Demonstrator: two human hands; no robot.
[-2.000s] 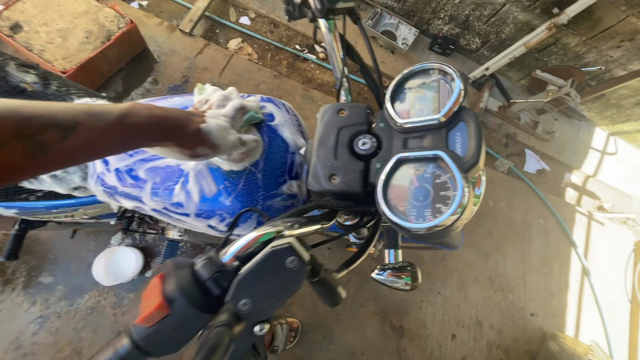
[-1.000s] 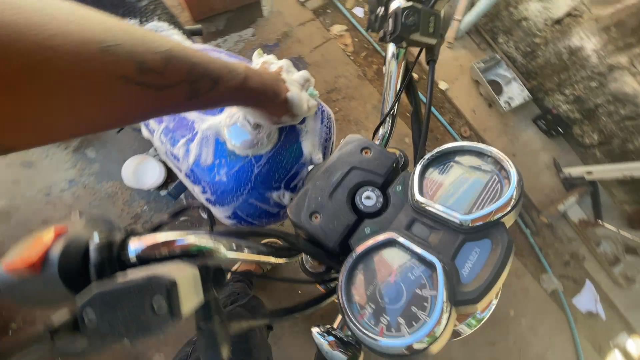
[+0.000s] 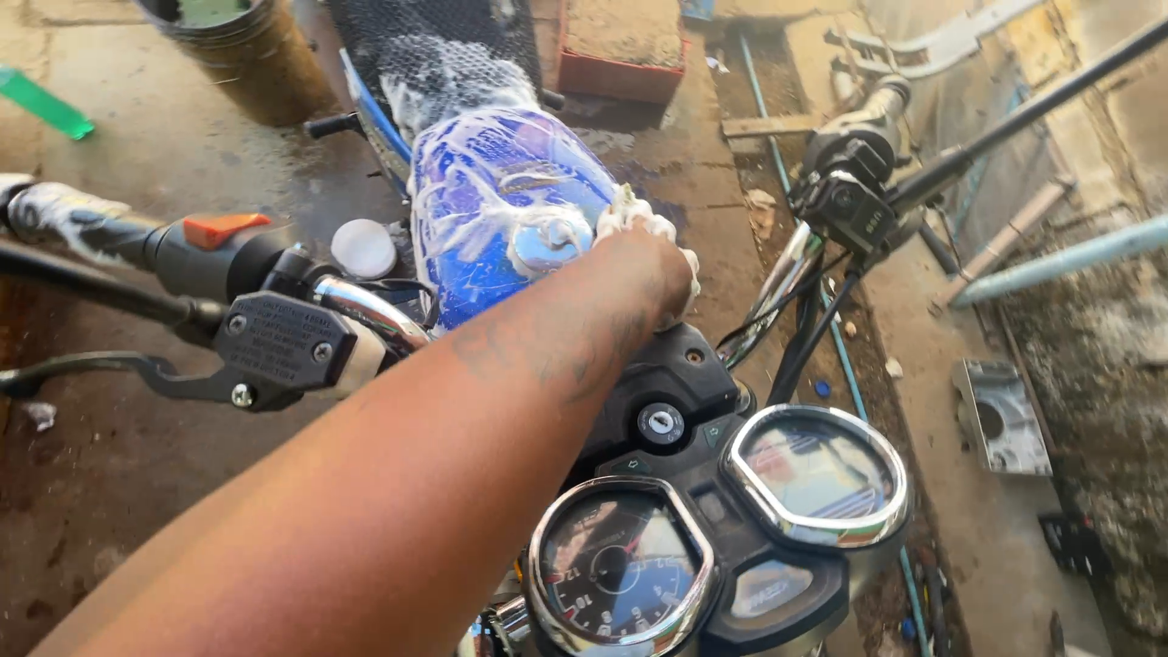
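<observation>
My left hand [image 3: 659,265] is shut on a soapy, pale cloth [image 3: 630,208], mostly hidden by foam and fingers. It presses the cloth against the right-hand edge of the blue motorcycle fuel tank [image 3: 479,265], beside the chrome filler cap [image 3: 550,245]. White suds streak the tank and the front of the black seat [image 3: 438,55]. My forearm crosses over part of the handlebar and the black ignition cover [image 3: 703,365]. Two chrome-rimmed gauges, the tachometer [image 3: 620,561] and a display [image 3: 817,470], are nearest the camera. My right hand is out of view.
The brake lever [image 3: 119,360] and fluid reservoir [image 3: 283,339] stand at left, the other handlebar grip [image 3: 881,100] at right. A brown bucket [image 3: 255,73], a white round lid or tub [image 3: 363,249], a red-sided block [image 3: 620,68] and a metal box [image 3: 1004,420] lie around the bike.
The hand with the cloth has moved from the tank's middle, behind the cap, to its edge near the ignition cover. The view has turned considerably.
</observation>
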